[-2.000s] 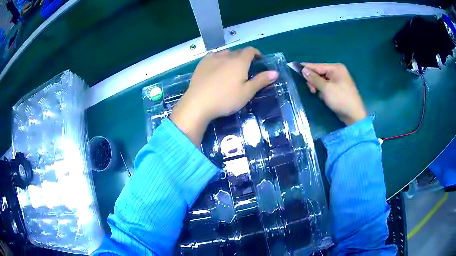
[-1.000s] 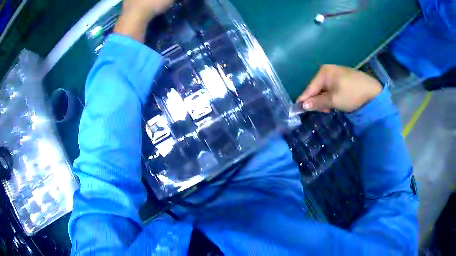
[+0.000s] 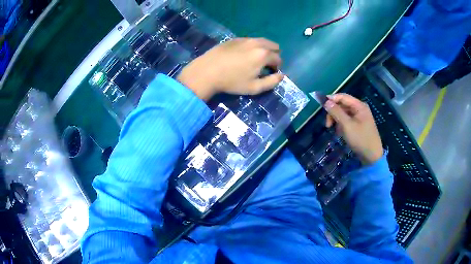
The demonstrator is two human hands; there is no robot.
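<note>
A clear blister tray (image 3: 227, 139) with dark parts in its pockets lies on the green bench, reaching to the front edge above my lap. A green round spot shows at its left corner. My left hand (image 3: 240, 67) lies over the tray, back up, fingers curled near its right side; whether it grips anything is hidden. My right hand (image 3: 354, 121) is right of the tray, beyond the bench edge. Its thumb and fingers pinch a small pale and dark slip (image 3: 318, 97).
Empty clear trays (image 3: 46, 180) are stacked at the left. A small cup (image 3: 72, 141) stands beside them. A red-black wire with a white plug (image 3: 309, 31) lies at the back. A black perforated crate (image 3: 413, 191) sits at the lower right. Blue cloth shows at the upper right.
The view has shifted. My left hand has moved from the tray's far left part to its right side. My right hand with the slip has come away from the tray's edge.
</note>
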